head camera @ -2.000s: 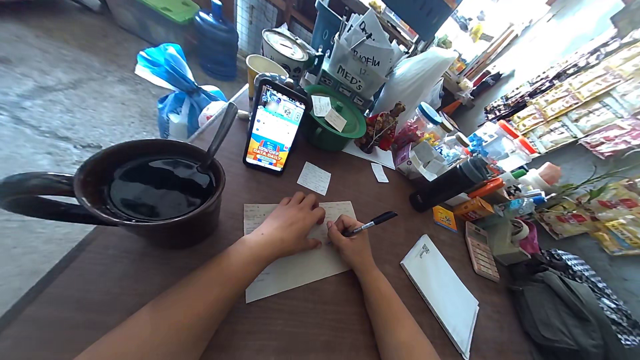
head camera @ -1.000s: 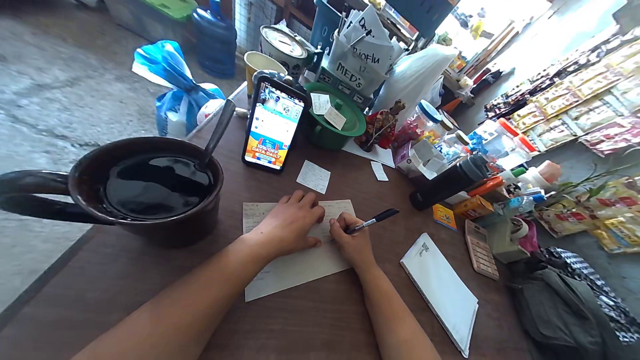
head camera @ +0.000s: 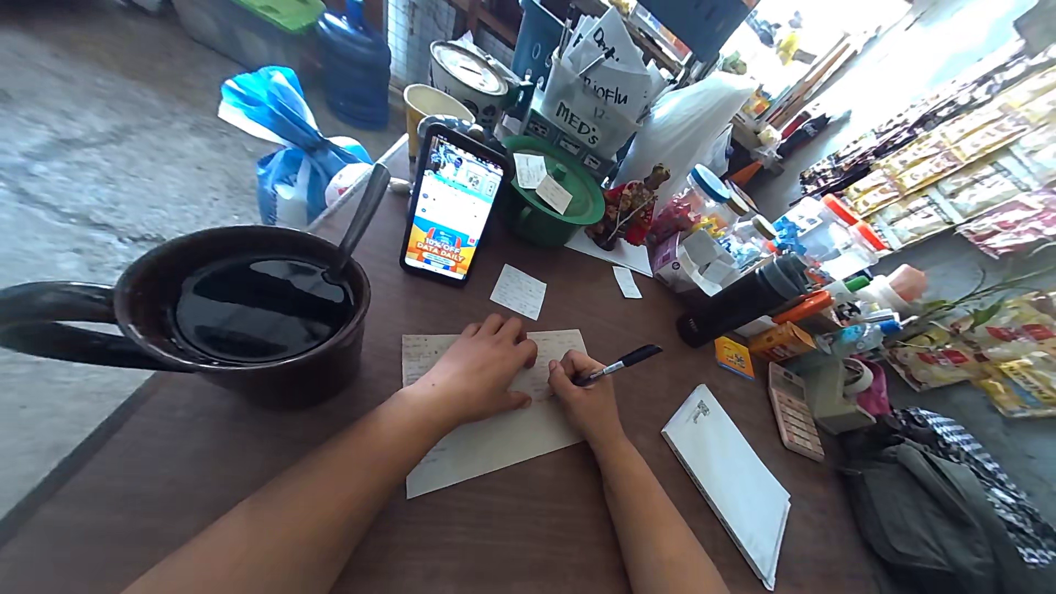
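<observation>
A sheet of paper (head camera: 495,450) with handwriting on its upper part lies on the brown table (head camera: 511,536). My left hand (head camera: 487,367) rests flat on it, fingers a little apart, holding nothing. Just to the right, my right hand (head camera: 587,396) grips a black pen (head camera: 631,359), its tip side hidden by the fingers near the paper. Beyond my left hand is a small written note (head camera: 518,291). A lit smartphone (head camera: 455,206) stands upright behind the note. The stapled-looking white pad (head camera: 730,483) lies right of my right forearm.
At the left stands a dark mug (head camera: 289,384) of black liquid with a spoon (head camera: 363,219). Toward the back are a green lidded pot (head camera: 549,219), a black bottle (head camera: 742,301) and several jars. A pink calculator (head camera: 794,412) and a dark bag (head camera: 924,511) are at the right.
</observation>
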